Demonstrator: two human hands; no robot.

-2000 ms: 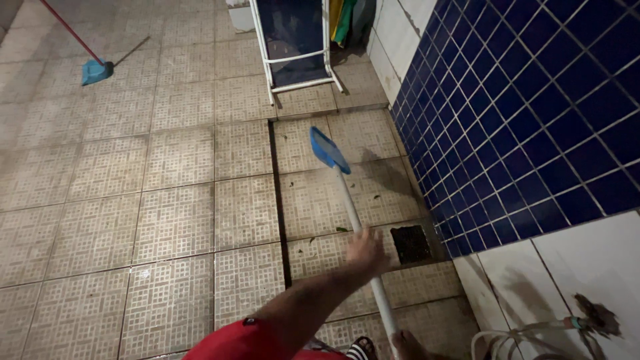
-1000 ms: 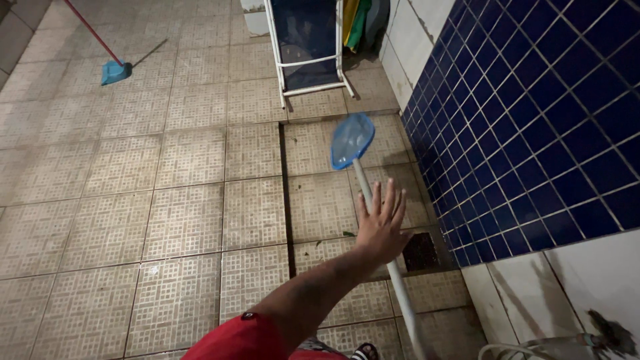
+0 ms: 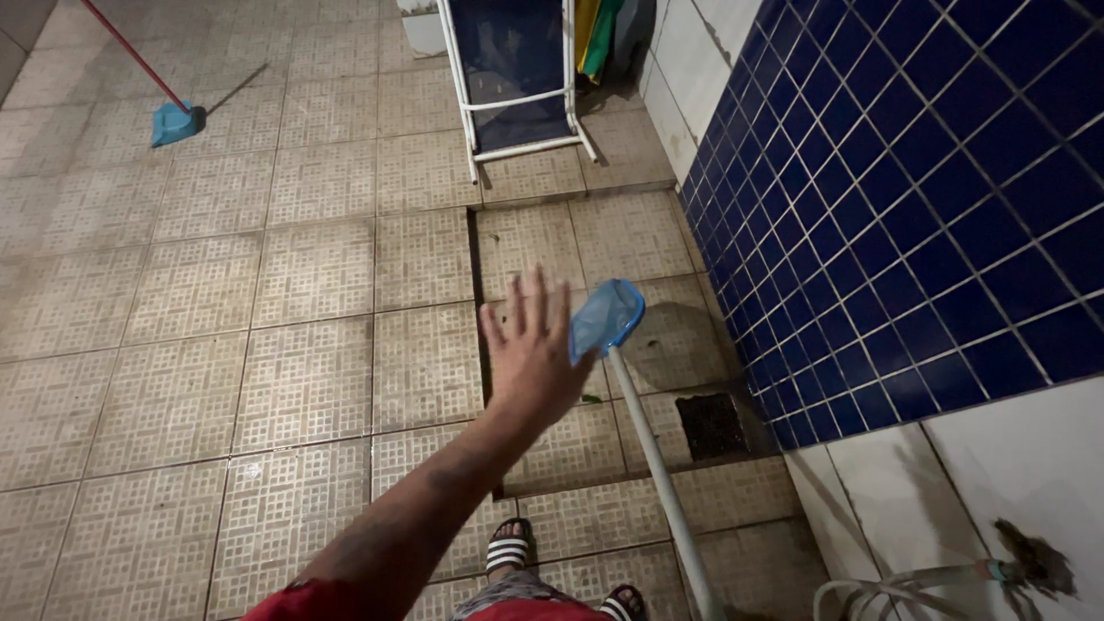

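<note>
My left hand is raised over the sunken part of the tiled floor, its fingers spread and nothing in it. Just to its right is a leaf skimmer net with a blue frame and pale mesh; the thumb overlaps the net's edge in view, and I cannot tell whether they touch. From the net a long light-coloured pole runs down and out past the bottom edge. My right hand is not visible, so its hold on the pole cannot be seen.
A low step edges the sunken floor, which has a dark drain opening. A white-framed lounger stands beyond. A blue dustpan is at upper left. The blue-tiled wall and a hose are on the right.
My left hand was on the pole two seconds ago; it has come off and moved left, fingers spread. The net has swung to the right of that hand and turned over the sunken floor.
</note>
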